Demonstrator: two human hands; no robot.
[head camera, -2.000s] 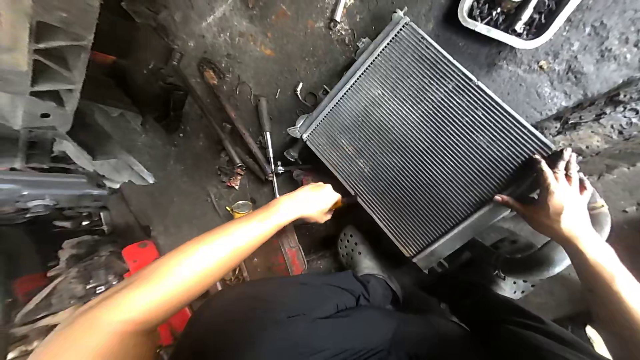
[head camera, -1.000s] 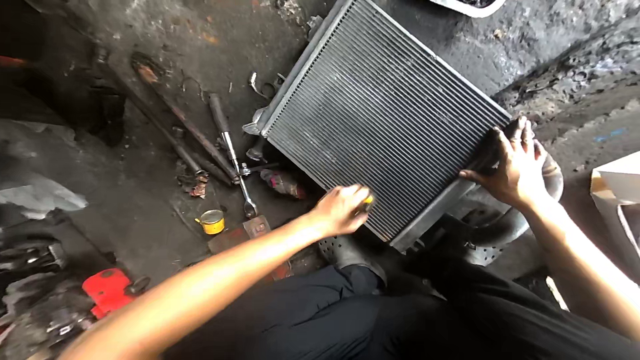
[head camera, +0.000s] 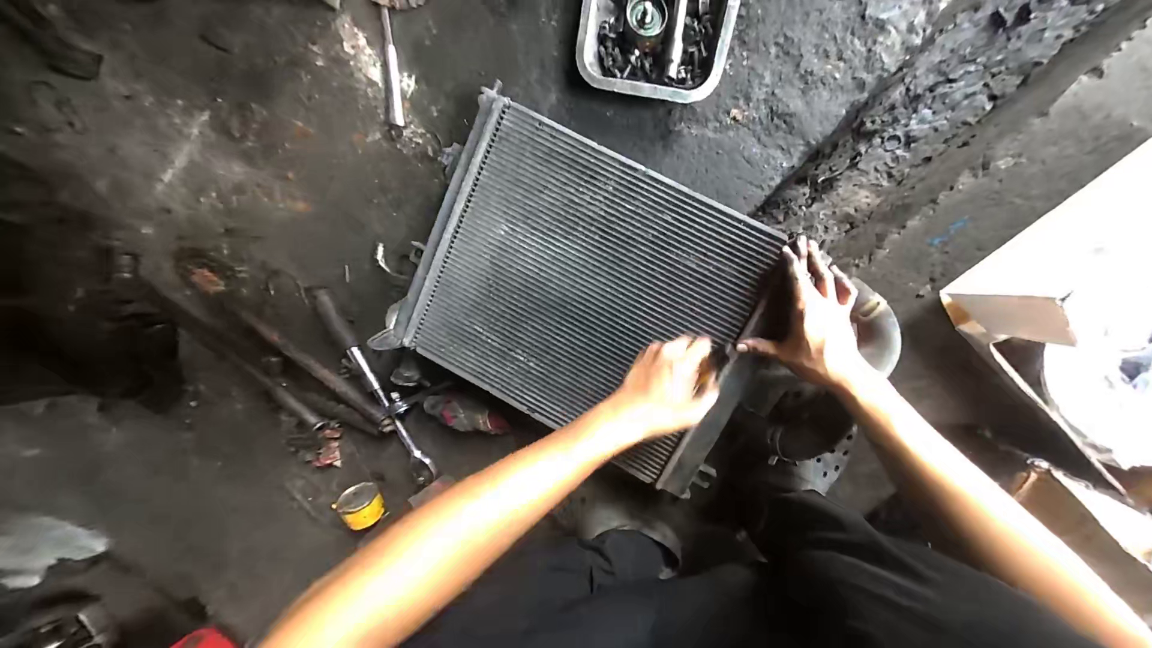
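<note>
A finned metal radiator (head camera: 576, 261) lies tilted on the dark floor in front of my shoes. My left hand (head camera: 670, 382) is curled over its lower right part, close to the side tank; its fingers are blurred, and I cannot make out what they hold. My right hand (head camera: 814, 315) is spread over the radiator's right side tank, thumb on the inner edge and fingers toward the upper corner. A curved pipe (head camera: 877, 328) shows just beyond my right hand.
A metal tray (head camera: 648, 88) of small hardware lies beyond the radiator. To the left are a ratchet wrench (head camera: 373, 378), long metal bars (head camera: 306, 360) and a yellow tin (head camera: 360, 507). A steel tool (head camera: 391, 76) lies farther off, and an open cardboard box (head camera: 1008, 319) stands at right.
My left hand has moved right across the radiator from its lower edge toward the side tank, near my right hand. My right hand stays on the tank. The view has shifted.
</note>
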